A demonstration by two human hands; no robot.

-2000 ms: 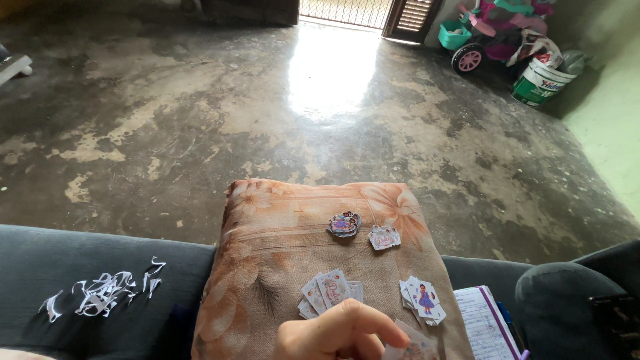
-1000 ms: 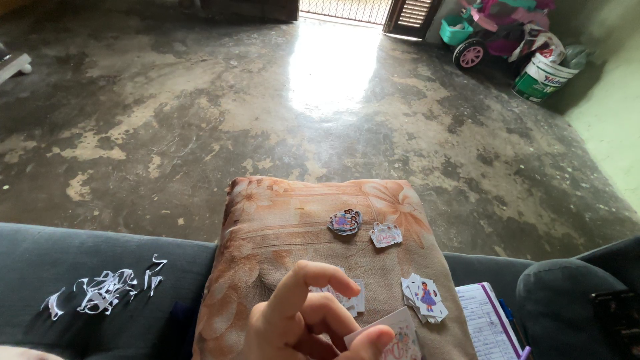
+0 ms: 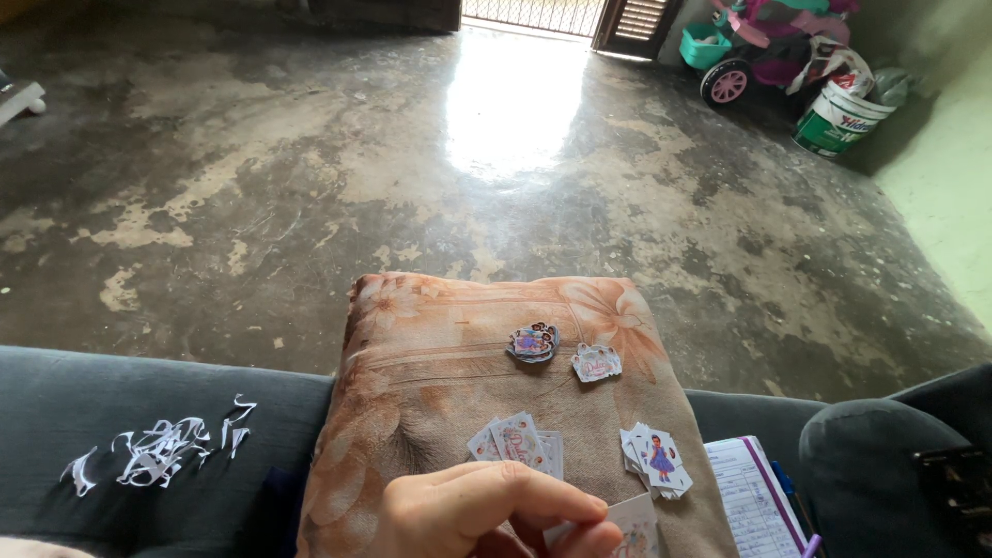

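My left hand (image 3: 504,508) comes in at the bottom middle, thumb and index finger pinching a small printed paper card (image 3: 635,527) that is partly out of frame. Just beyond the fingers, partly covered, lies a fanned pile of rectangular printed cards (image 3: 518,442) on a floral cushion (image 3: 434,395). Another pile, topped by a figure in a purple dress (image 3: 659,459), is to the right. Farther up the cushion are a stack of cut-out figures (image 3: 533,341) and a cut-out with lettering (image 3: 597,363). My right hand is not in view.
White paper trimmings (image 3: 163,449) lie on the dark sofa (image 3: 256,380) at left. A written notebook (image 3: 756,496) with pens is right of the cushion. Beyond the worn floor (image 3: 310,194) stand a pink toy vehicle (image 3: 728,84) and a filled bucket (image 3: 841,120).
My left hand's raised, spread fingers have come down and closed around the card. The piles on the cushion look the same.
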